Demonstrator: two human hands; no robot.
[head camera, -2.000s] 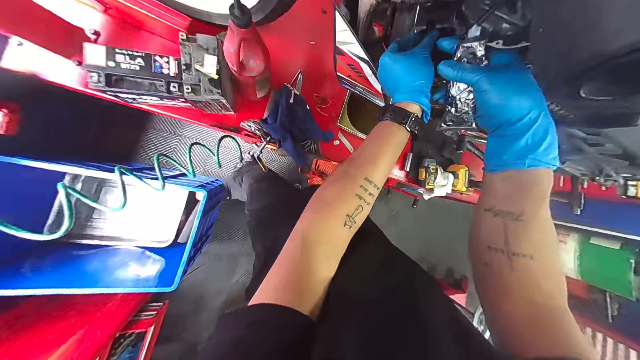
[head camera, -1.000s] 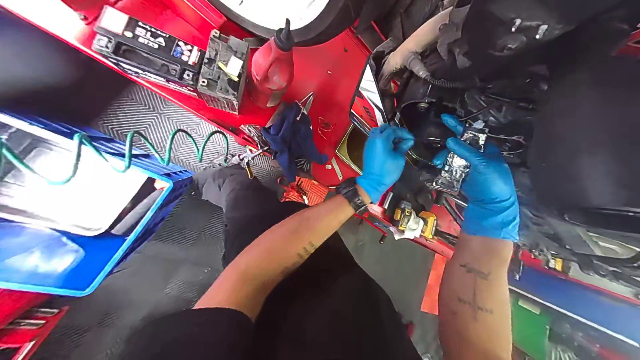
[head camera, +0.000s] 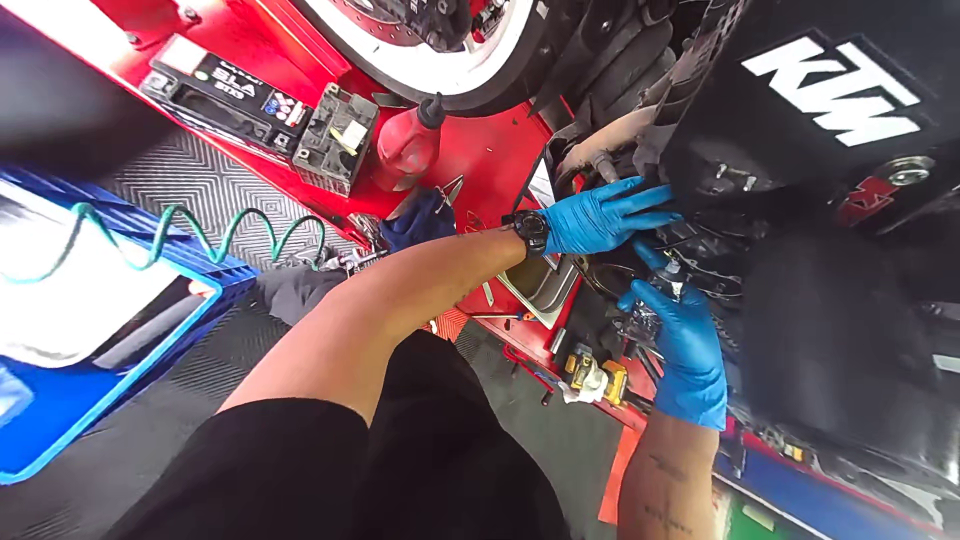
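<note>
My left hand, in a blue glove, is stretched out flat toward the motorcycle's engine bay, fingers extended and nothing visible in them. Its fingertips come close to the underside of the black KTM bodywork. Below it, my right hand, also gloved in blue, is closed around a crinkled clear and silvery packet beside the dark hoses and frame parts. What the packet holds cannot be told. The motorcycle's white-rimmed wheel lies at the top.
On the red lift table are a black battery, a second worn battery, a red bottle, a dark blue cloth, a metal tray and a yellow power tool. A blue crate and green coiled hose are left.
My left hand has reached further to the right, with its fingers now extended. The packet remains in my right hand. The view has shifted, bringing the KTM bodywork into sight.
</note>
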